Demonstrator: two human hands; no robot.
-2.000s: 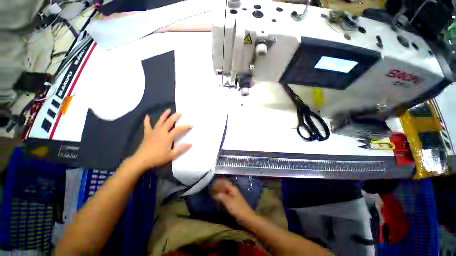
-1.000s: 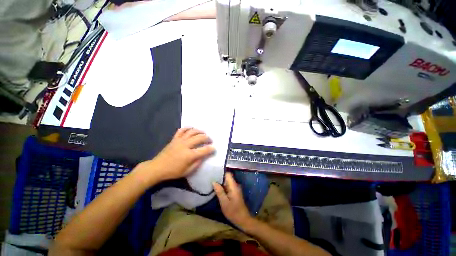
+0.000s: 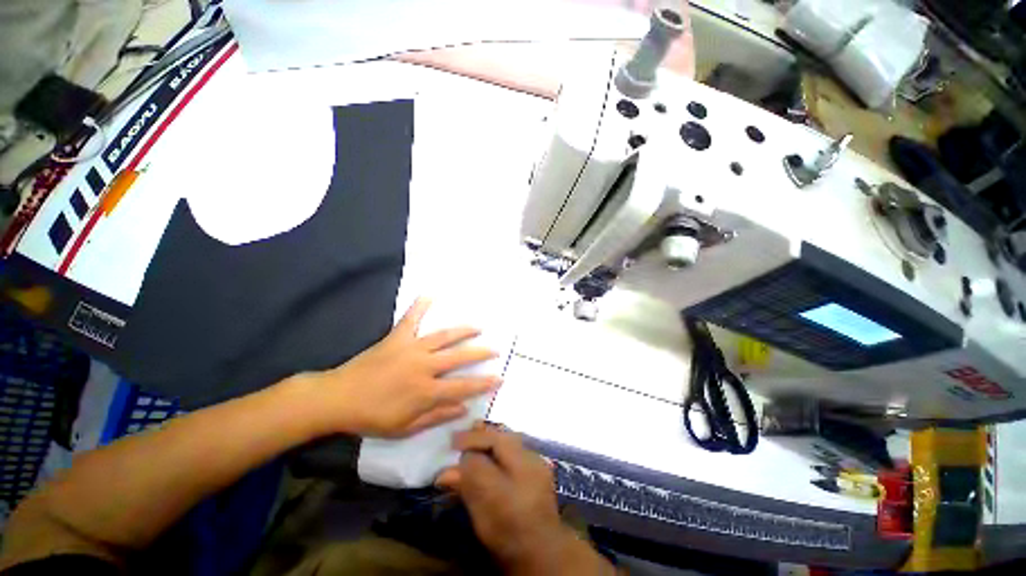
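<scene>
A dark fabric panel (image 3: 281,281) with a curved cutout lies flat on the white table, left of the sewing machine (image 3: 720,259). A light fabric piece (image 3: 394,459) lies along its right side, its lower end at the table's front edge. My left hand (image 3: 411,383) lies flat on the light piece, fingers spread. My right hand (image 3: 501,484) is at the table edge, fingers curled and pinching the light piece's lower right edge. The needle area (image 3: 557,264) is above and right of my hands, with no cloth seen under it.
Black-handled scissors (image 3: 720,394) lie right of the needle. A ruler strip (image 3: 698,515) runs along the front edge. Yellow-handled snips (image 3: 849,482), a red item (image 3: 896,502) and a yellow packet (image 3: 943,495) lie at the right. A blue basket (image 3: 34,394) stands lower left. Pale cloth (image 3: 371,28) lies behind.
The camera view has tilted and shifted. My left hand's fingers have spread over the light piece. My right hand has risen from near my lap to the piece's edge and closed on it.
</scene>
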